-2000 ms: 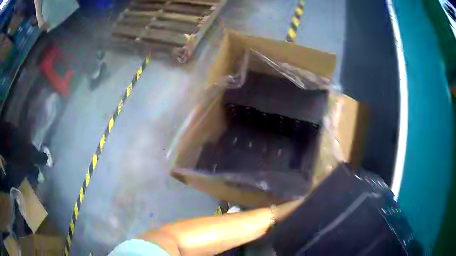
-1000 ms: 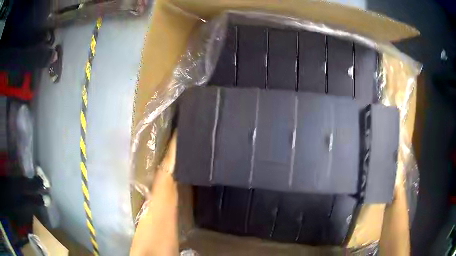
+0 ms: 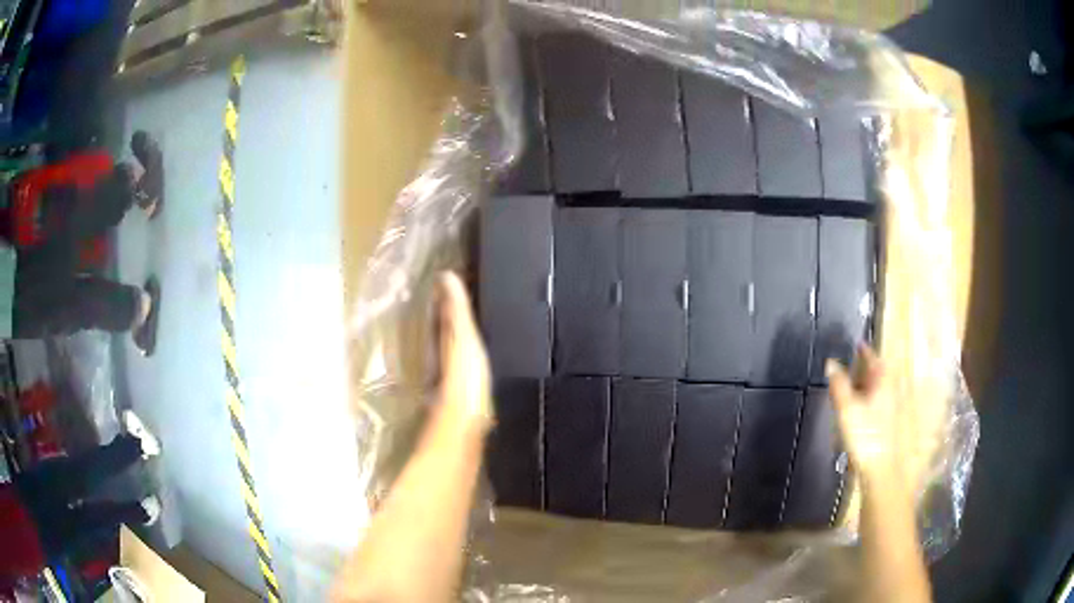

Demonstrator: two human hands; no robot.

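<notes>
A large brown shipping carton (image 3: 395,153) stands open below me, with a clear crinkled liner (image 3: 442,189) along its inner walls and rim. Slim black retail boxes (image 3: 654,295) lie inside in three rows, several side by side in each. My left hand (image 3: 462,353) is at the left end of the middle row, fingers pointing up along the liner, holding nothing that I can see. My right hand (image 3: 866,412) is at the right end, fingers bent and apart over the boxes, with a shadow beside it. It holds nothing.
Yellow and black floor tape (image 3: 230,306) runs down the floor left of the carton. A wooden pallet (image 3: 200,33) is at the top left. Seated people's legs (image 3: 88,304) and a red stool (image 3: 59,206) are at the far left. Another carton's flap (image 3: 153,577) shows at the bottom left.
The row of black boxes held between my hands has gone down into the carton as the middle row. Both hands have let go and are at its ends.
</notes>
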